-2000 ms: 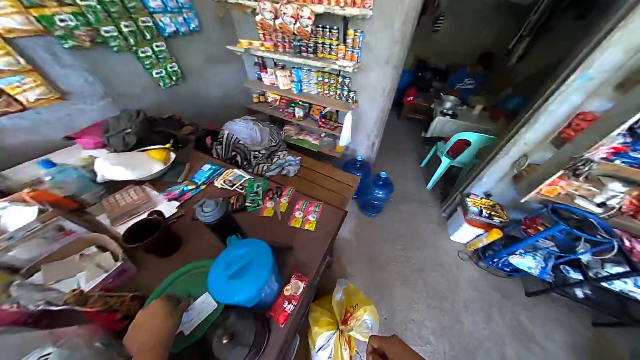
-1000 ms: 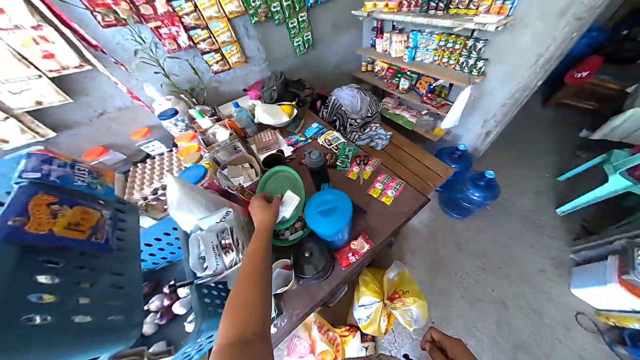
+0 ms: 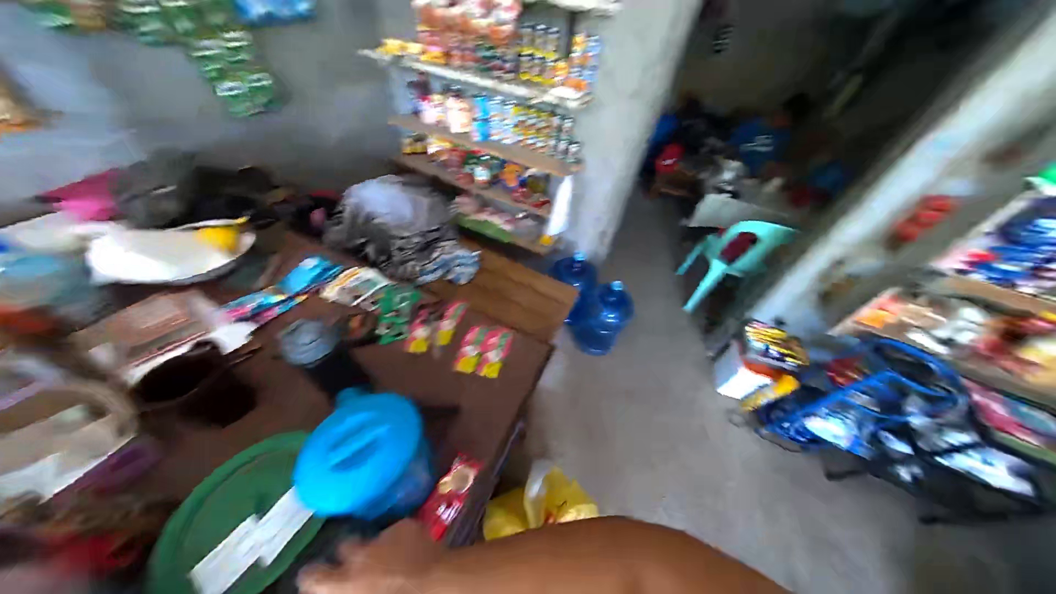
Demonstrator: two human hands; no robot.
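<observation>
My right hand (image 3: 371, 561), blurred, reaches in from the lower right, just below a blue plastic pitcher with a lid (image 3: 363, 454); whether its fingers hold anything is unclear. My left hand is out of view. Strips of white paper (image 3: 252, 540) lie on a round green plastic lid or tray (image 3: 198, 503) left of the pitcher. A red sachet (image 3: 451, 497) sits at the table edge, beside the pitcher. Behind are a dark tumbler with a grey lid (image 3: 309, 342), a dark brown mug (image 3: 194, 384) and pink-and-yellow sachets (image 3: 483, 351).
The brown table (image 3: 396, 375) fills the left. A yellow plastic bag (image 3: 540, 503) stands beside its edge. Blue water jugs (image 3: 602, 318), a green plastic chair (image 3: 738, 247) and a blue-framed item (image 3: 883, 388) stand on the floor. Stocked shelves (image 3: 503, 148) line the wall. A person (image 3: 759, 140) is in the back room.
My left hand, earlier holding white paper over the green tray, is gone from view; the paper lies there. My right hand has moved left, from near the yellow bag to below the pitcher.
</observation>
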